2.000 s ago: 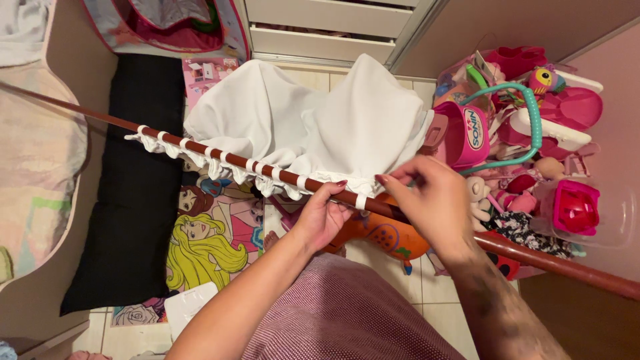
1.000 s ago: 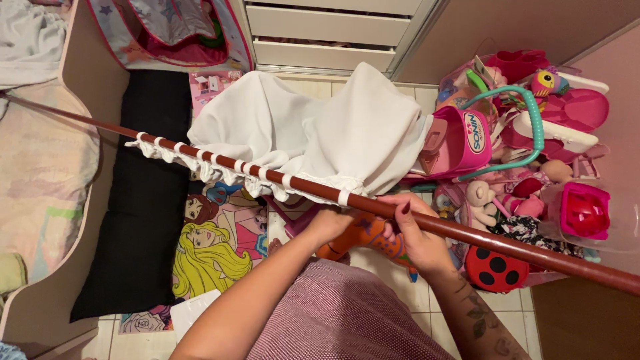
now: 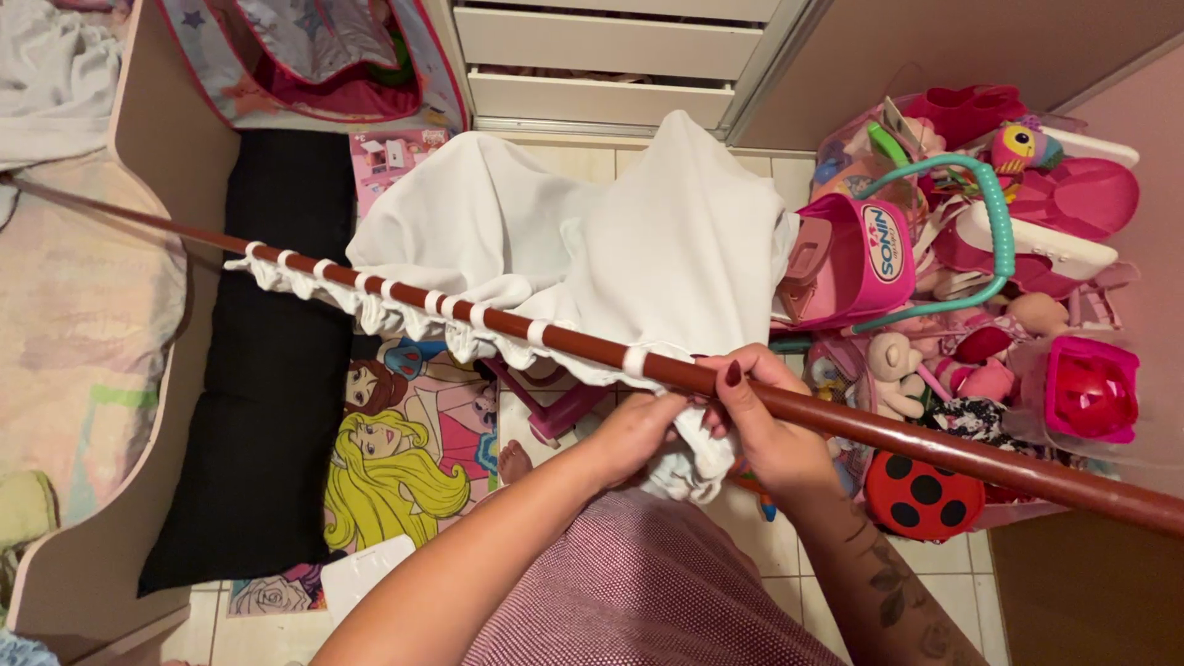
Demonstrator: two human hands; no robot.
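A reddish-brown curtain rod (image 3: 592, 346) runs diagonally across the view, its far end over the bed at the left. Several white rings (image 3: 478, 315) sit around it, and a gathered white curtain (image 3: 684, 250) hangs from them. Just below the rod, my left hand (image 3: 638, 430) grips the curtain's bunched top edge. My right hand (image 3: 772, 425) is at the rod to the right of the last ring, thumb against the rod and fingers partly hidden behind it and the cloth. A bunch of white fabric (image 3: 694, 462) dangles between both hands.
A bed's side panel (image 3: 176, 139) and a long black cushion (image 3: 268, 351) are at left. White drawers (image 3: 601, 55) stand ahead. Toys fill the right side, including a pink basket (image 3: 856, 268) and a ladybug-patterned round case (image 3: 925, 495). A princess-print mat (image 3: 407, 453) lies on the tiled floor.
Bunched white curtain edge now shows below the rod between my hands, where it was not visible one second ago. My left hand has come out from beneath the rod into fuller view.
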